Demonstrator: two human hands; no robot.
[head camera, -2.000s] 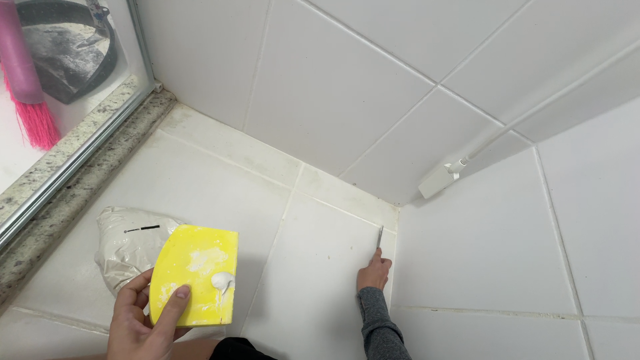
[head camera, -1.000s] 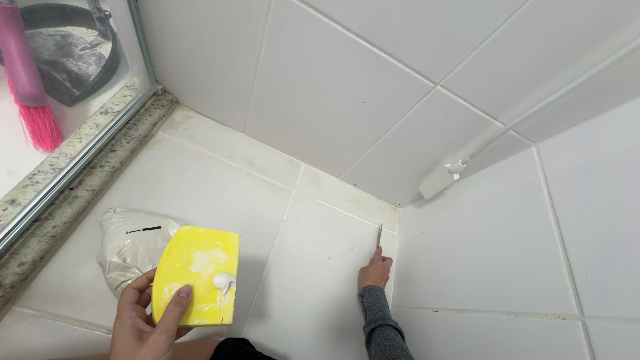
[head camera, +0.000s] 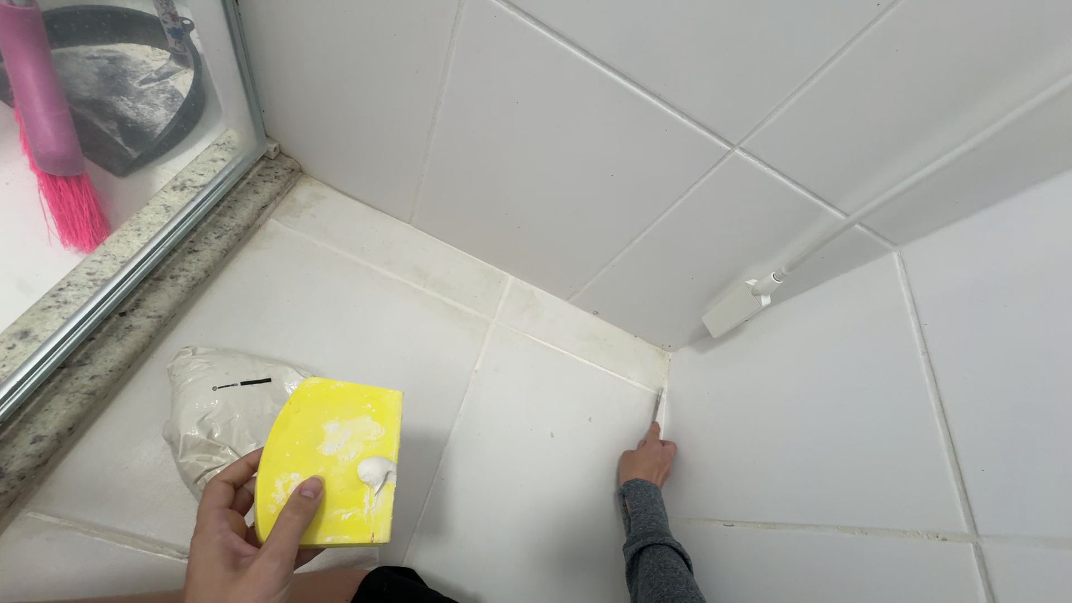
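My left hand (head camera: 251, 528) holds a yellow plastic spreader (head camera: 335, 461) by its lower left part, thumb on its face. A lump of white paste (head camera: 375, 473) sits near the spreader's right edge, with white smears about it. Behind the spreader a bag of pale material (head camera: 222, 402) lies on the tiled floor. My right hand (head camera: 647, 461), below a grey sleeve, grips a slim metal tool (head camera: 657, 405), its forefinger stretched along it. The tool's tip is at the joint where floor and right wall meet, close to the corner. Its exact end is too small to make out.
A glass panel in a metal track (head camera: 126, 293) stands on a speckled stone sill (head camera: 193, 243) at the left. Beyond it are a pink-bristled brush (head camera: 59, 167) and a dark dustpan (head camera: 126, 92) with white powder. A white long-handled tool (head camera: 737, 308) leans in the corner at right.
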